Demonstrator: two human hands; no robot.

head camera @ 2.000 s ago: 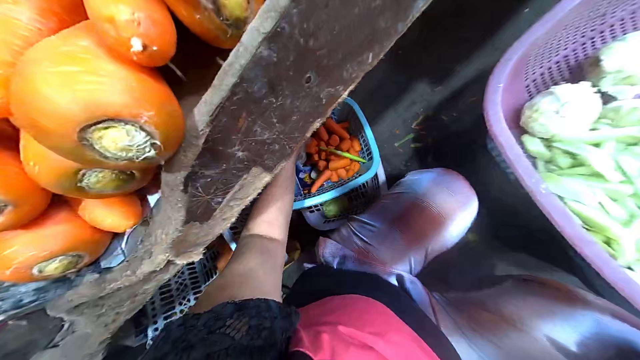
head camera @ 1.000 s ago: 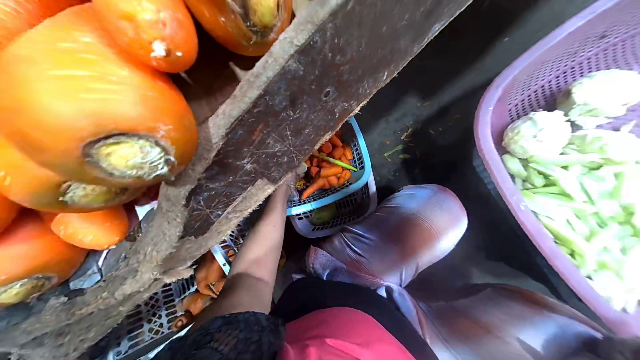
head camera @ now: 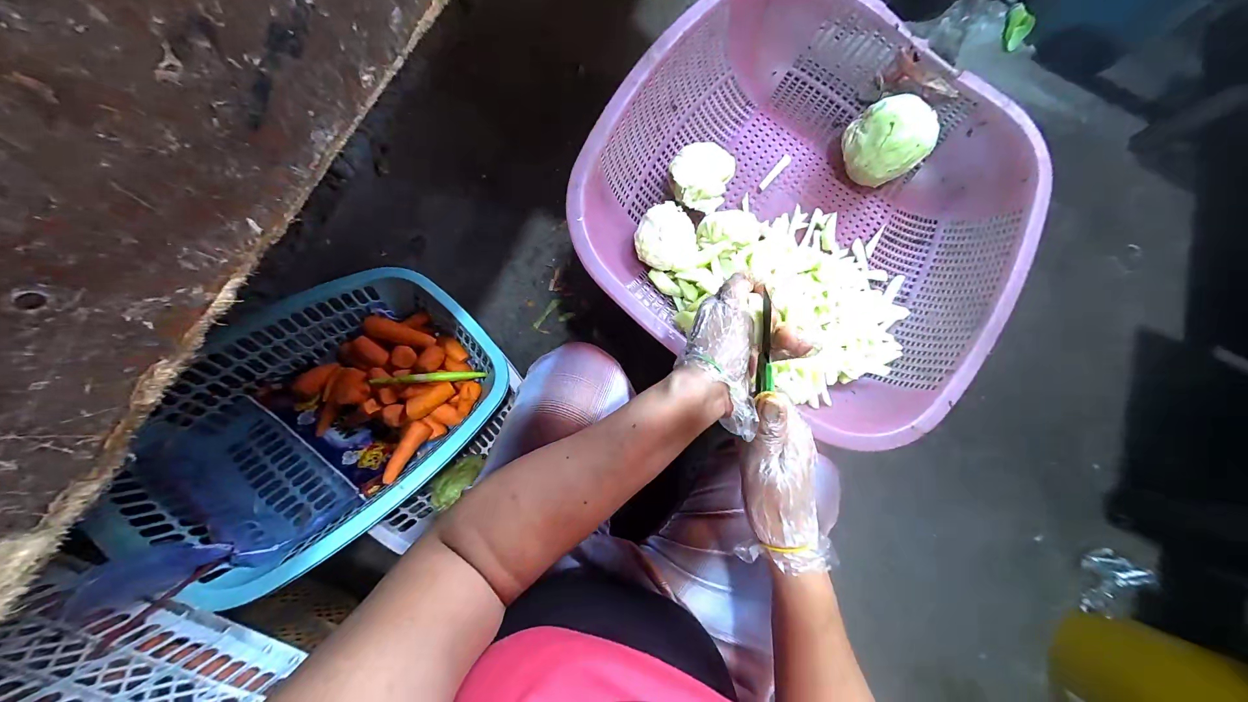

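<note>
Over the near edge of a pink plastic basket (head camera: 1014,244), both my hands are close together in clear plastic gloves. My right hand (head camera: 780,468) is closed on the green handle of a knife (head camera: 765,336), whose dark blade points away from me. My left hand (head camera: 721,336) is beside the blade, with its fingers around a pale piece that is mostly hidden. Cut pale green vegetable pieces (head camera: 829,302) are heaped beyond my hands. Peeled whitish vegetables (head camera: 702,175) lie at the heap's left, and a larger pale green one (head camera: 889,139) sits at the basket's far right.
At the left stands a blue-rimmed basket (head camera: 390,517) with cut carrots (head camera: 400,375) and a green chilli or bean (head camera: 429,377). A worn wooden board (head camera: 146,175) juts over the upper left. White crates (head camera: 166,648) are at lower left; a yellow object (head camera: 1141,663) is at lower right.
The view has swung right, away from the large carrots. My left arm reached toward the blue basket before; now that hand is at the pink basket, and my right hand with the knife has come into view.
</note>
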